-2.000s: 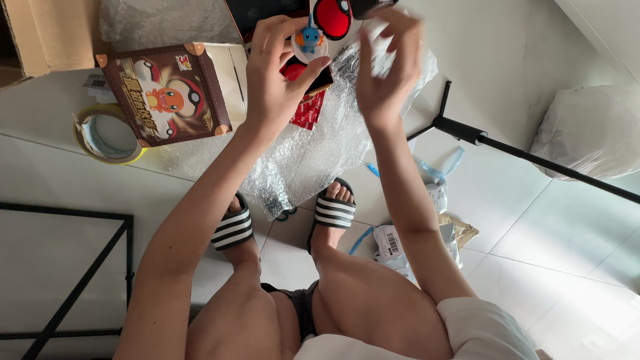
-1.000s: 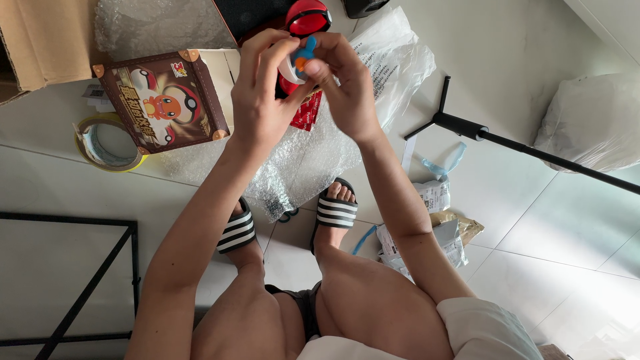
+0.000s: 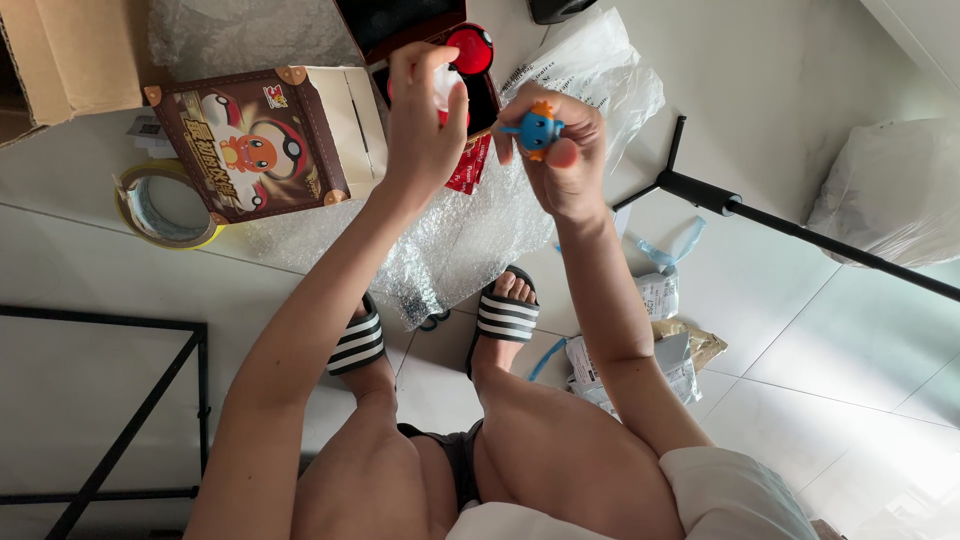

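My right hand (image 3: pixel 559 146) grips a small blue toy figure (image 3: pixel 538 130) with orange fins, its face turned up. My left hand (image 3: pixel 427 112) is around a small white piece (image 3: pixel 446 86), partly hidden by the fingers, over an open dark box (image 3: pixel 491 97) with a black inside. A red toy ball (image 3: pixel 470 49) sits at the box's edge, just beyond my left fingertips, and more red shows beneath that hand. A red printed packet (image 3: pixel 470 165) lies between my hands, on the bubble wrap (image 3: pixel 450 232).
A brown printed carton (image 3: pixel 251 146) lies at the left beside a roll of tape (image 3: pixel 161 206). Behind it stands a cardboard box (image 3: pixel 82 60). Clear plastic bags (image 3: pixel 600 60), a black stand (image 3: pixel 697 193) and torn mailers (image 3: pixel 667 360) are at the right; a black metal frame (image 3: pixel 202 375) is lower left.
My hands, together around the blue figure one second ago, have moved apart. The figure has gone to the right in my right hand, while the white piece is in my left.
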